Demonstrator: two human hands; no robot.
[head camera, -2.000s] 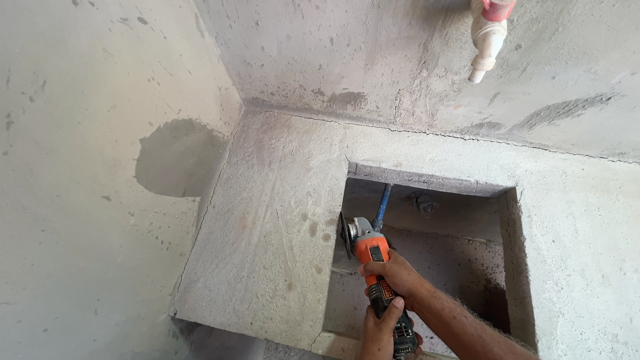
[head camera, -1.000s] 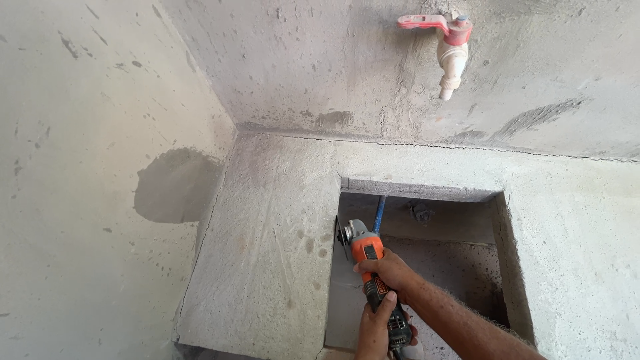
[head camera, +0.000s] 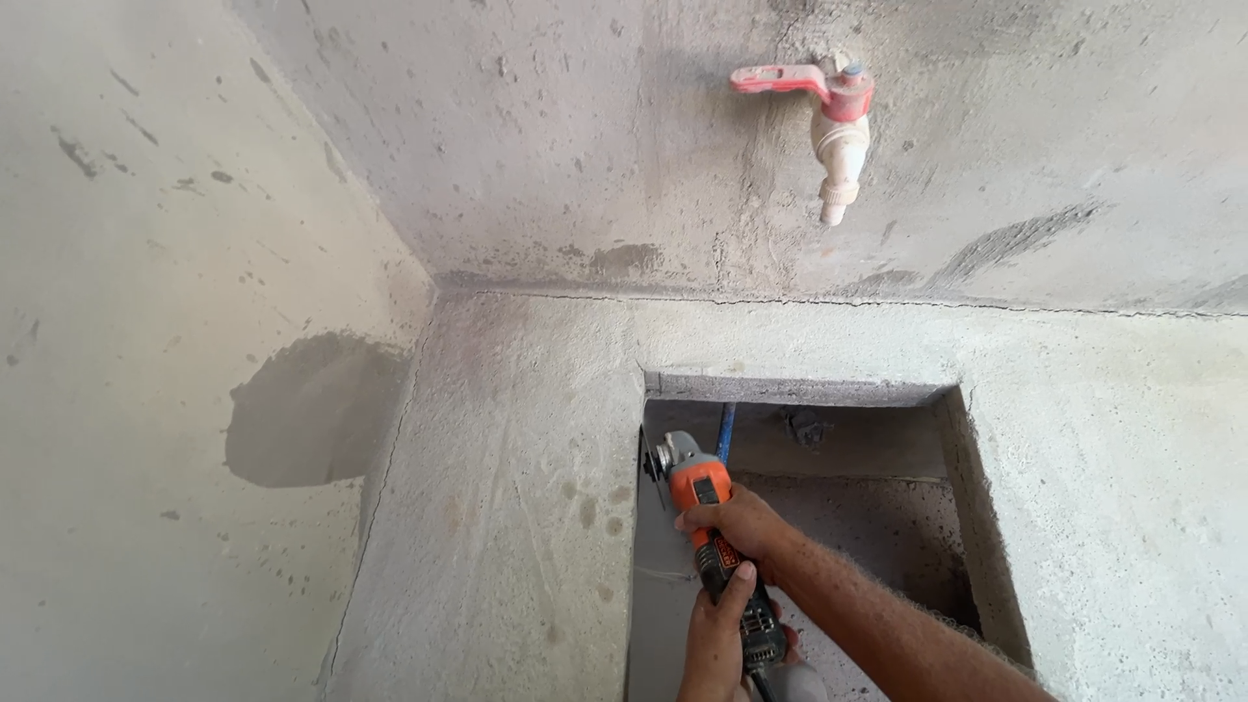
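Observation:
An orange and black Black+Decker angle grinder (head camera: 704, 485) is held in both hands over the rectangular cut-out in the concrete slab (head camera: 526, 468). My right hand (head camera: 749, 526) grips its orange body just behind the head. Lower down, my left hand (head camera: 720, 634) wraps the black rear handle, and the cord leaves below it. The grinder's thin disc (head camera: 653, 468) stands edge-on at the cut-out's left edge; whether it touches the concrete or spins I cannot tell.
A blue pipe (head camera: 726, 432) and a dark fitting (head camera: 803, 427) show inside the cut-out. Above, a white plastic tap (head camera: 840, 156) with a red lever juts from the back wall (head camera: 546, 146). The left wall (head camera: 127, 390) bears a damp-looking grey patch (head camera: 317, 409).
The view has tilted up, bringing the whole tap into sight. Both hands keep their hold on the grinder, its disc staying by the cut-out's left edge.

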